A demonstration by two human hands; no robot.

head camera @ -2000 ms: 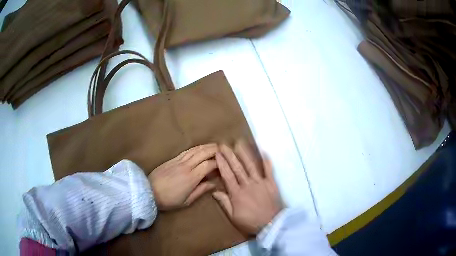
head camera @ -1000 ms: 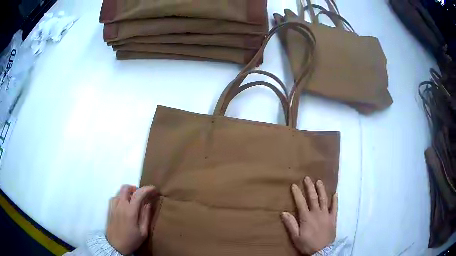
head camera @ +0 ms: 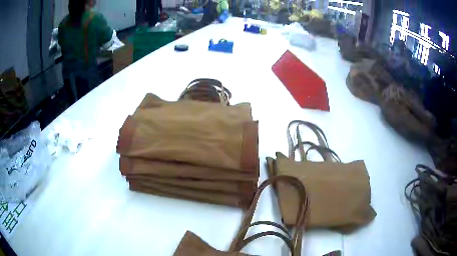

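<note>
A brown tote bag lies nearest me at the bottom edge of the view; only its top edge and upright loop handles show. Its body is cut off by the picture's edge. A stack of folded brown bags with reddish-brown corners lies beyond it, handles at the far end. Another brown bag lies flat to the right of the stack, its handles pointing away. Neither of my hands is in the picture.
A red sheet and a blue object lie farther up the white table. Clear plastic bags are at the left edge. Brown bag heaps line the right edge. A person in green stands far left.
The view has lifted and now shows the far table. My hands, earlier flat on the near bag and then at its two sides, have left the picture.
</note>
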